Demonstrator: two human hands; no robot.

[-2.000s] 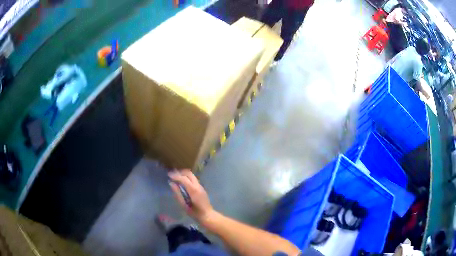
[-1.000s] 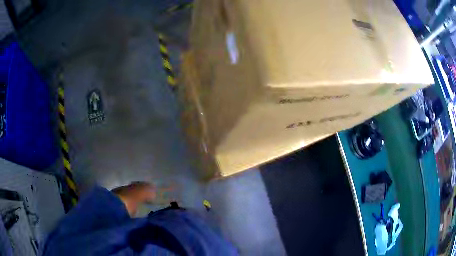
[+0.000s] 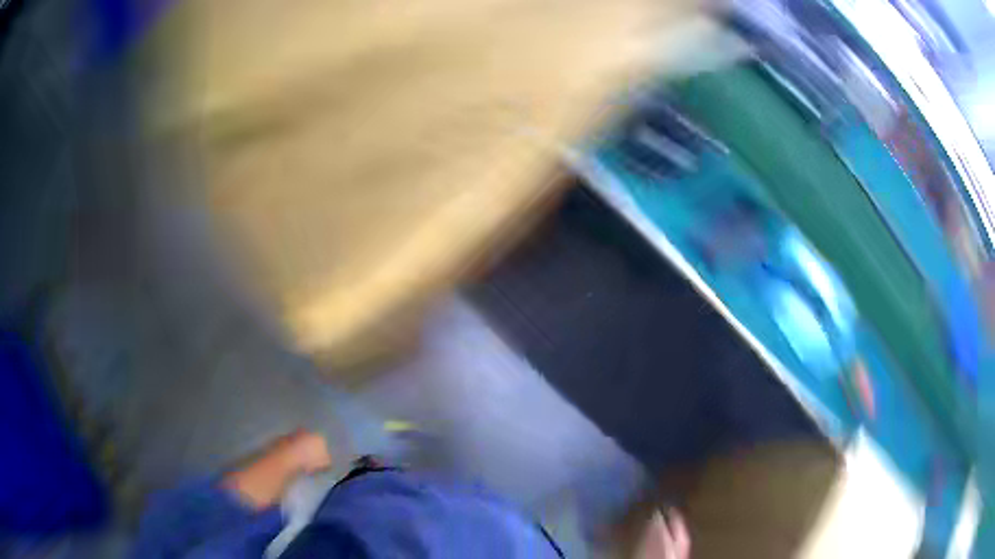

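The view is heavily blurred. A large brown carton [image 3: 404, 142] fills the upper left and middle, beside the bench; its print cannot be read. My left hand [image 3: 282, 466] is low at the left, below the carton and apart from it; its fingers are too blurred to read. My right hand [image 3: 669, 535] shows only as a small part at the bottom edge, beside another brown carton [image 3: 753, 497] at the lower right. What it holds, if anything, cannot be seen.
The green bench [image 3: 764, 142] runs diagonally down the right. On it are a pale-blue and white strip bundle [image 3: 805, 306], a dark item [image 3: 729, 235] and a black coil [image 3: 663, 147]. A blue bin [image 3: 42, 437] stands at the lower left.
The view has swung, so the large carton sits further left and the bench runs more diagonally. The lower-right carton and part of my right hand have come into view. My left hand remains low at the left.
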